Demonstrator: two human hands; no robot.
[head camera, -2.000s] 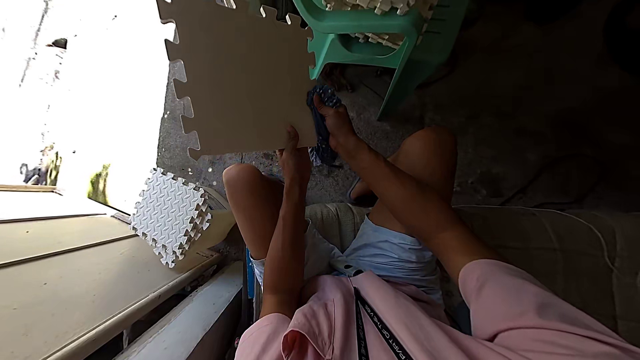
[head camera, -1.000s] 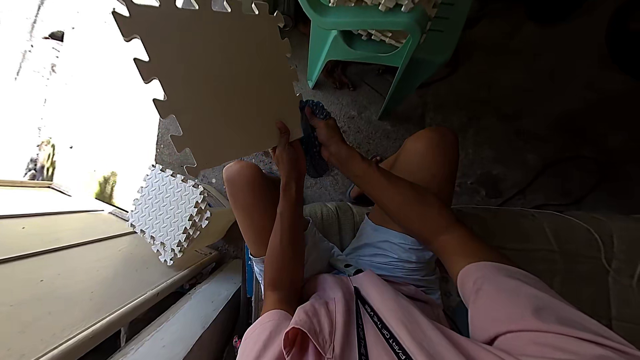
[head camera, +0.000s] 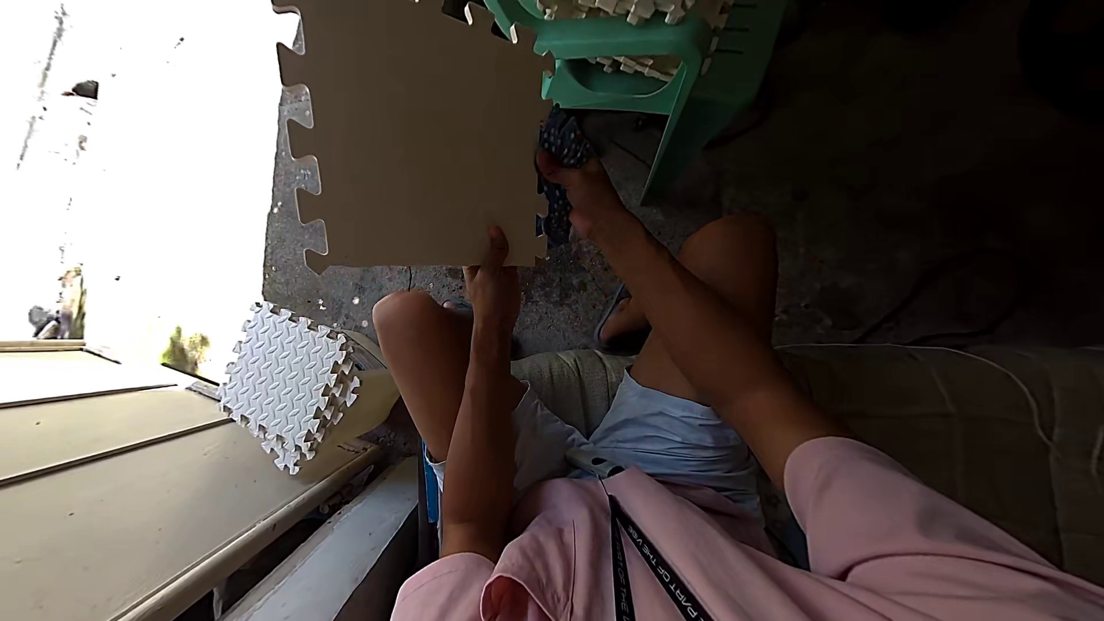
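A large foam puzzle mat tile (head camera: 414, 138) with interlocking edges shows its plain side. My left hand (head camera: 494, 280) grips its lower edge, thumb on top and fingers underneath. At the tile's right edge, my right hand (head camera: 580, 185) holds a dark blue cloth with light dots (head camera: 565, 142); part of the cloth hangs below the fingers. Whether the cloth reaches behind the tile is hidden.
White textured foam tiles (head camera: 289, 379) lie stacked on a pale container (head camera: 369, 392) at the left. A green plastic chair (head camera: 690, 95) holding more foam tiles (head camera: 621, 9) stands ahead. A cushioned seat (head camera: 931, 414) is beneath and to the right.
Since one second ago, the tile has swung to a straighter angle and shifted right, with my left hand still on it. My right hand has stayed near its right edge with the cloth.
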